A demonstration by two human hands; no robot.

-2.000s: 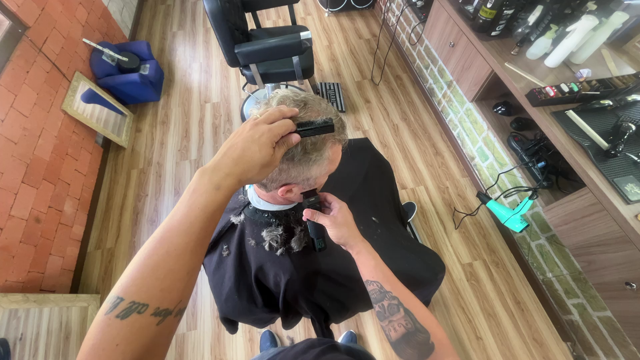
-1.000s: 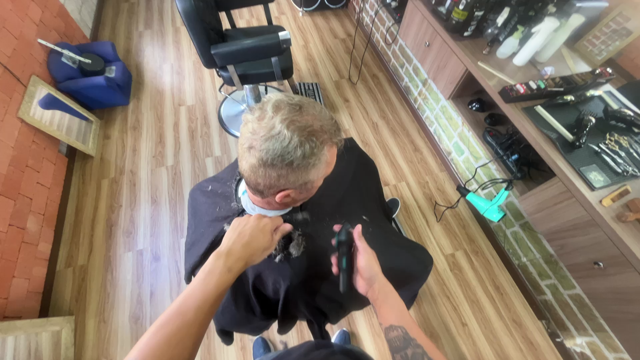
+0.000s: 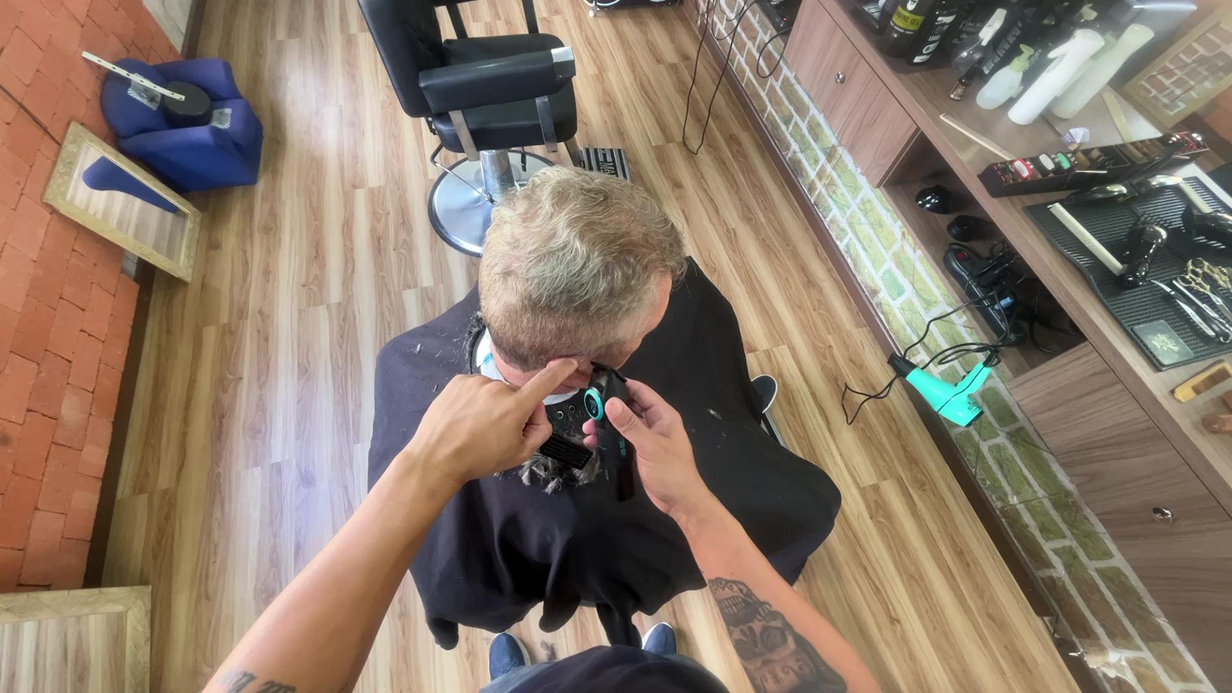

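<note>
A seated person with short greyish hair (image 3: 577, 255) wears a black barber's cape (image 3: 539, 549). My right hand (image 3: 654, 438) is closed around a black hair clipper (image 3: 613, 433) with a teal ring; the clipper's head is beside the ear on the right side of the person's head. My left hand (image 3: 486, 419) has its index finger stretched out to the ear, and a black comb (image 3: 566, 450) projects from under its curled fingers. Cut hair (image 3: 553, 474) lies on the cape just below the comb. A white neck strip shows at the collar.
An empty black barber's chair (image 3: 500, 87) stands beyond the person. To the right, a wooden counter (image 3: 1001, 125) carries bottles, a black mat (image 3: 1107, 260) and scissors. A teal hair dryer (image 3: 948, 393) hangs by that counter. A blue armchair (image 3: 197, 125) and a framed mirror (image 3: 125, 200) are at left.
One second ago the clipper was held low over the cape, away from the head; now it is up at the ear. My left hand has moved from the collar to the ear.
</note>
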